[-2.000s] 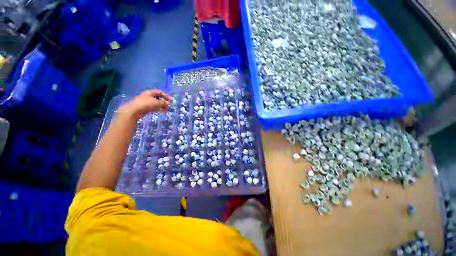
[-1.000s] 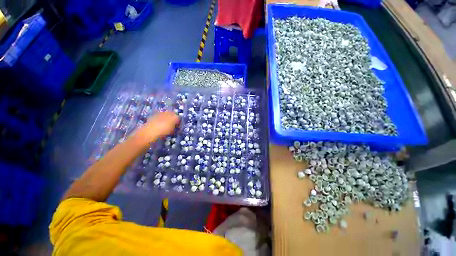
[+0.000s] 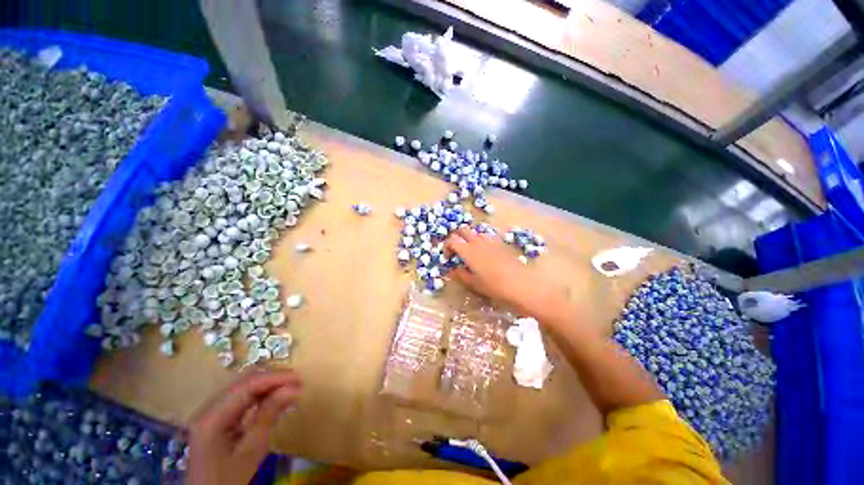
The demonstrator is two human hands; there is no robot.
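Blue-and-white toy heads lie in a loose pile [image 3: 431, 227] on the bench's far side. My right hand [image 3: 478, 265] reaches into its near edge, fingertips down among the pieces; whether it grips one is unclear. My left hand [image 3: 242, 412] is above the bench's near left edge, fingers curled with a gap to the thumb, no piece visible in it. A clear plastic sheet [image 3: 445, 350] lies flat before me, a white crumpled scrap [image 3: 531, 355] at its right. A dark blue knife handle [image 3: 464, 455] lies at the near edge, partly under a white cord.
Pale cups [image 3: 223, 237] are heaped beside the blue bin [image 3: 81, 275] at left. The clear tray of pieces [image 3: 85, 440] is at lower left. A dense blue-grey pile [image 3: 696, 350] is at right. Beyond the bench runs a green belt [image 3: 587, 152] with a crumpled clear bag [image 3: 431, 62].
The view has swung right from the tray to the bench. The left hand has left the tray and is now near the bench edge. The right hand has come into view at the loose pile.
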